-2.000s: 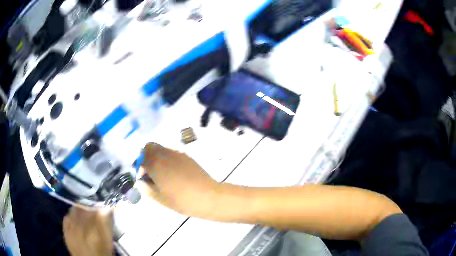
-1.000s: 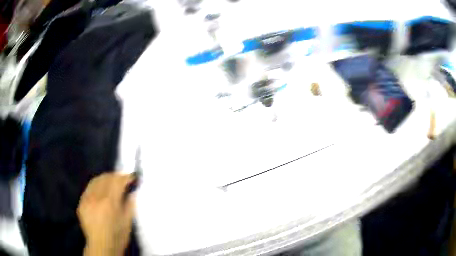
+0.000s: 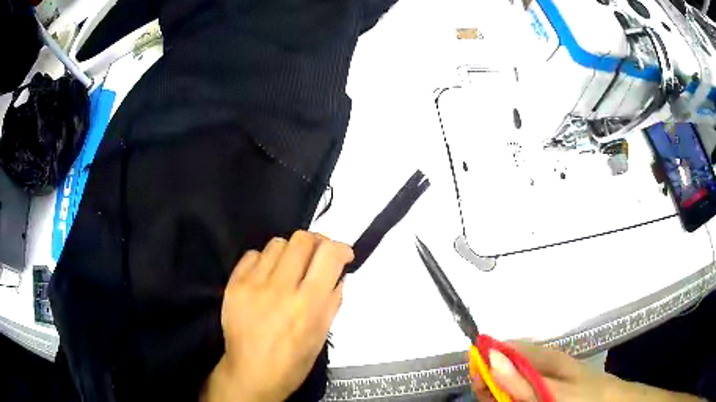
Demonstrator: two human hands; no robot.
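Observation:
A large black garment panel (image 3: 196, 180) with ribbed fabric at its upper part lies on the white table at the left. My left hand (image 3: 283, 306) is on its right edge and grips a narrow black strip (image 3: 392, 213) between thumb and fingers. The strip's frayed end points up and right over the table. My right hand (image 3: 549, 373), at the bottom right and partly cut off, holds scissors (image 3: 450, 294) with red and yellow handles. The dark blades look closed, with the tip pointing up and left, below the strip's end and apart from it.
The sewing machine head (image 3: 612, 71) is at the upper right over its white bed plate (image 3: 534, 212). A lit smartphone (image 3: 684, 169) lies at the right edge. A ruler-marked strip (image 3: 408, 378) runs along the front table edge. A black cloth bundle (image 3: 47, 129) lies at the far left.
The view has swung left, bringing the black garment to the centre left. My right hand, empty-looking near the machine before and then out of view, now holds scissors. My left hand now grips the strip.

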